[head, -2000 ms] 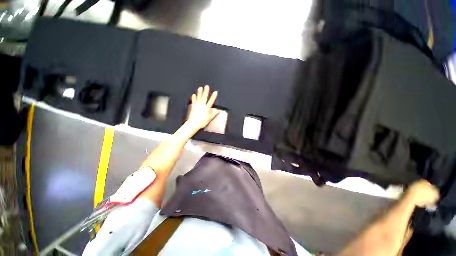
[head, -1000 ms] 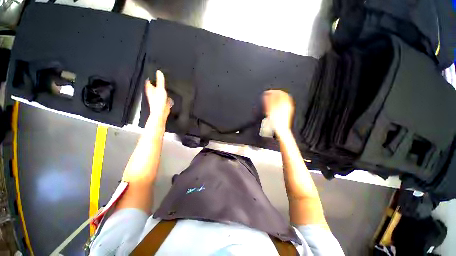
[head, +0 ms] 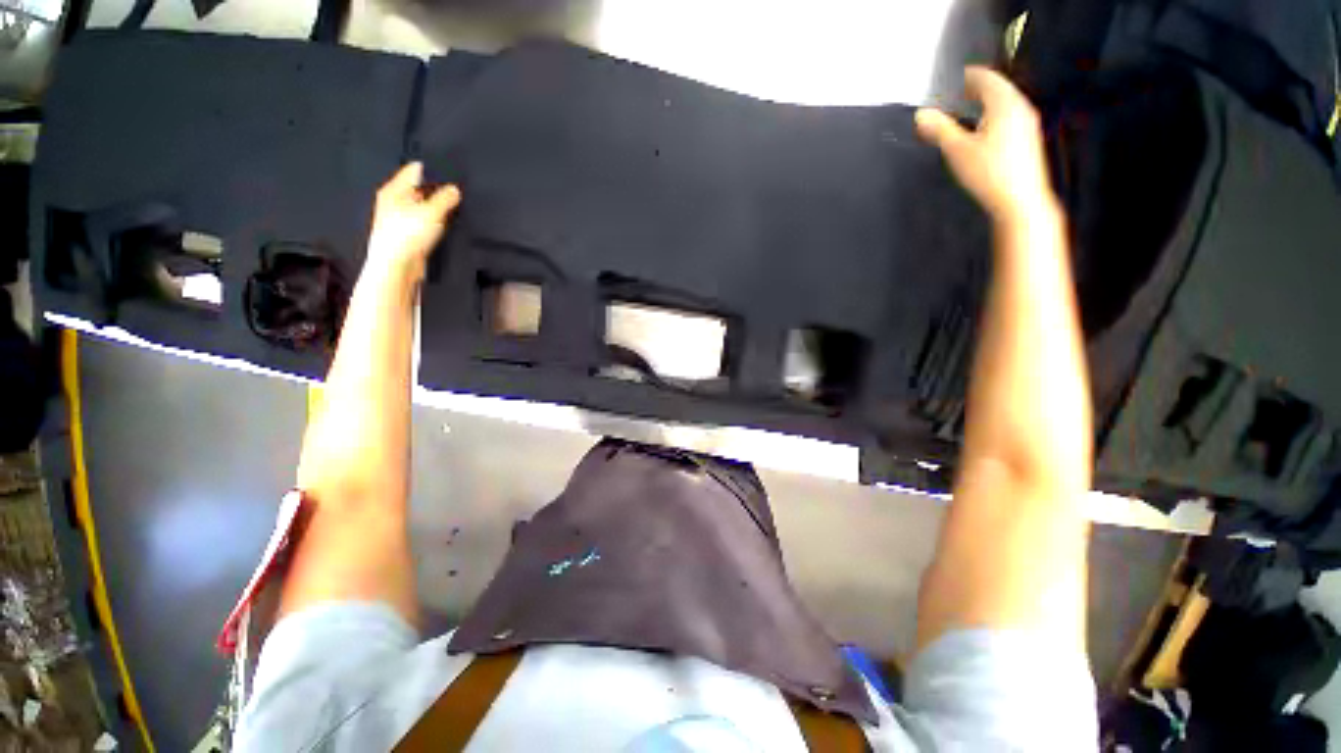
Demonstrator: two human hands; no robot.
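A wide black panel with cut-outs [head: 706,191] lies in front of me, with three openings near its close edge and its far edge slightly wavy. My left hand [head: 412,221] is at its left edge, fingers bent; whether they grip it is unclear. My right hand [head: 993,147] is at its far right corner, with thumb and fingers apart. To the left lies a black panel with bunched dark material in its openings [head: 221,147]. The panel stack [head: 1235,294] is at the right, partly behind my right forearm.
The table's pale front edge [head: 780,452] runs below the panels. Bright light-coloured surface [head: 780,44] shows beyond them. My apron [head: 633,574] is close to the table edge. Dark items [head: 1250,647] stand low at the right. The grey floor [head: 191,486] has a yellow line.
My right hand has moved from the near right opening up to the far right corner. My left hand has moved left and up to the edge. The panel's openings, partly covered before, now show.
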